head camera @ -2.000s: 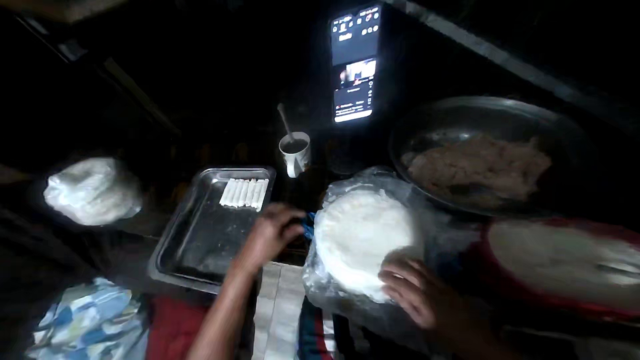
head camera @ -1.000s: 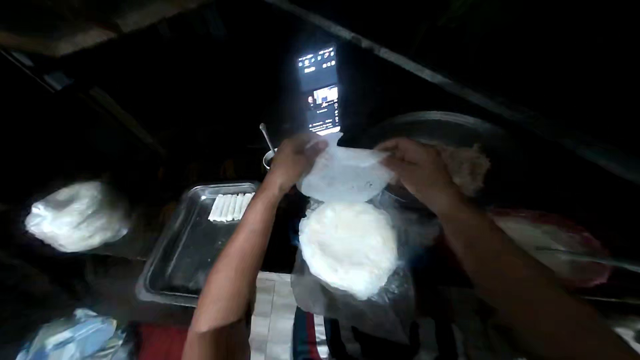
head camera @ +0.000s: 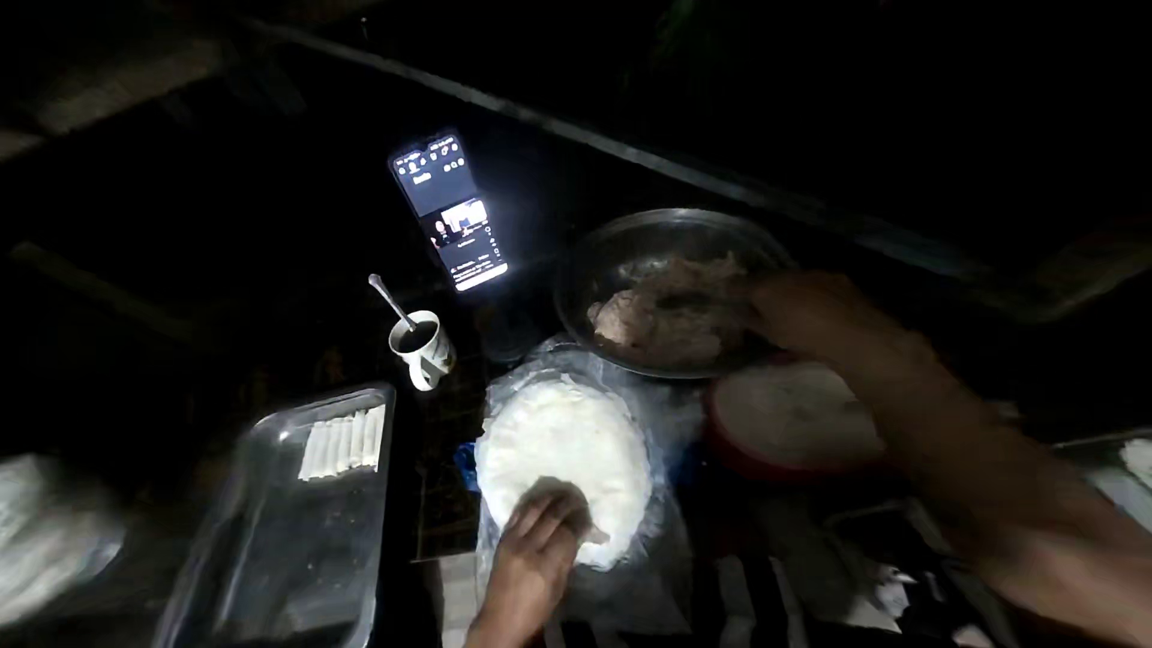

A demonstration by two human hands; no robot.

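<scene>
A stack of round white wrappers (head camera: 562, 441) lies on clear plastic in the lower middle. My left hand (head camera: 543, 540) rests on its lower part, fingers bent; whether they pinch anything is hidden. My right hand (head camera: 792, 306) reaches into a wide metal bowl (head camera: 675, 216) of pale ground filling (head camera: 666, 310); its fingers are dark and blurred against the filling. At the left, a rectangular metal tray (head camera: 306, 549) holds a row of thin white rolls (head camera: 344, 443) near its upper right corner.
A white mug (head camera: 423, 349) with a spoon stands above the tray. Behind it a lit phone (head camera: 450, 211) leans upright. A red-rimmed container (head camera: 792, 418) with pale contents sits below the bowl, under my right forearm. A plastic-wrapped white bundle (head camera: 49, 540) is at far left.
Both hands held up a thin wrapper above the stack one second ago. Now my left hand is down on the stack, and my right hand has moved right, into the bowl.
</scene>
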